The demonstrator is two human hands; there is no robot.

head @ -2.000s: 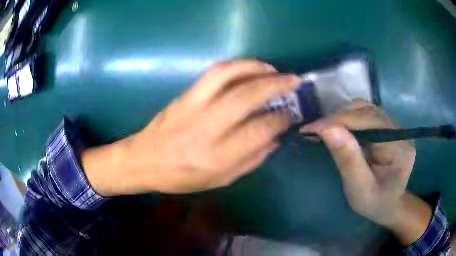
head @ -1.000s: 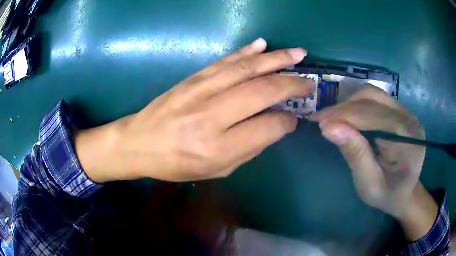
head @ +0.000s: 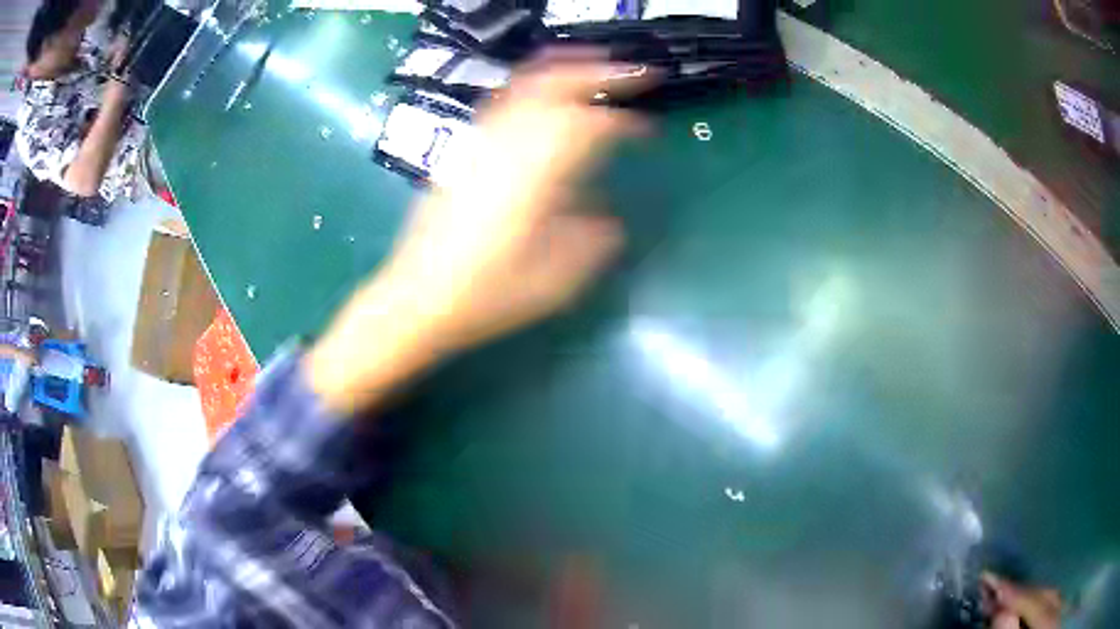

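Observation:
My left hand (head: 491,209) is blurred and stretched out over the green bench, with thumb and fingers apart and nothing seen between them. Its upper fingertips overlap the near side of a heap of black phone units with white faces (head: 725,47) at the top. One phone unit (head: 420,138) lies at the heap's left, partly behind the hand. My right hand (head: 1029,605) is small, blurred and cut off at the bottom right. A blurred dark and pale shape is by its fingertips; I cannot tell what it is or whether it is held.
The green bench top (head: 737,246) carries glare spots and several small pale bits. Its pale curved edge (head: 970,172) runs along the right. At the left, beyond the bench, are a person's arm (head: 96,148), cardboard boxes (head: 166,301) and a blue item (head: 59,375).
The view has swung towards the upper left. My left hand has left the open phone and reached to the heap. My right hand has shifted to the bottom right corner; the tweezers are no longer visible.

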